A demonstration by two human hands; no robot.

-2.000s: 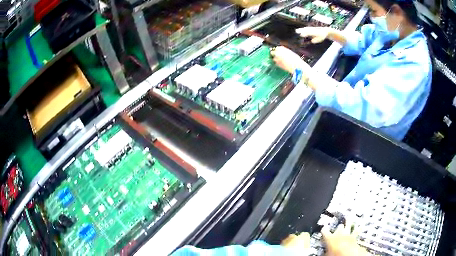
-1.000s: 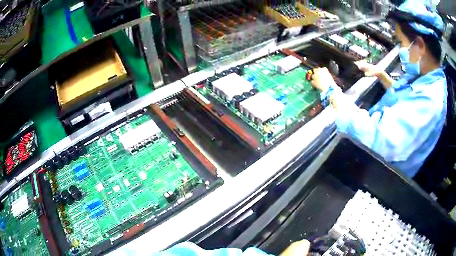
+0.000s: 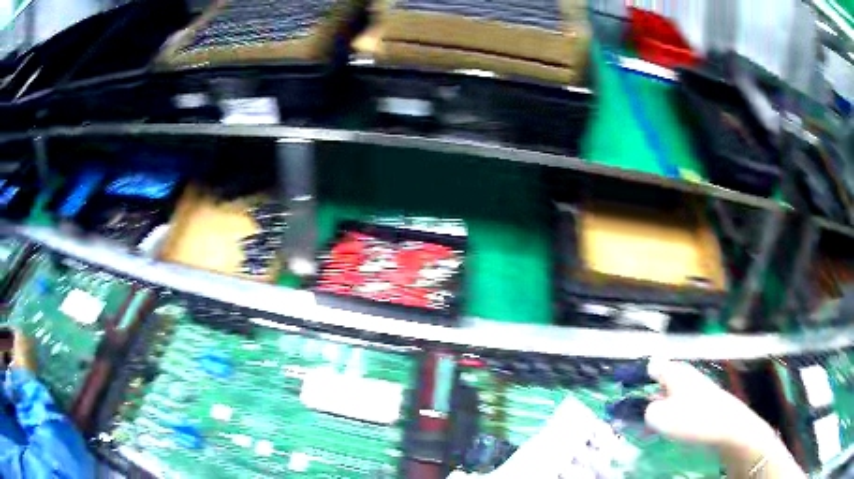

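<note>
The picture is motion-blurred. My right hand [image 3: 702,407] reaches in from the lower right over a green circuit board [image 3: 524,402]. Dark lumps [image 3: 632,374] lie at its fingertips; I cannot tell whether they are finger coverings or capacitors, or whether the hand grips them. A white block-like piece [image 3: 566,440] with rows of marks covers the board's lower part, cut off by the bottom edge. No left hand can be made out; what supports the white piece is hidden. Black round parts stand along the board's back edge.
Another green board [image 3: 272,402] with a white block [image 3: 351,395] lies left, beyond a dark red-brown bar [image 3: 433,402]. A blue sleeve [image 3: 37,421] is far left. Behind the metal rail [image 3: 534,335] are a tray of red parts [image 3: 393,269] and a tan tray [image 3: 646,245].
The view has swung left from the bin and the co-worker to the boards and shelves. My right hand is now over a board; a white piece shows beside it.
</note>
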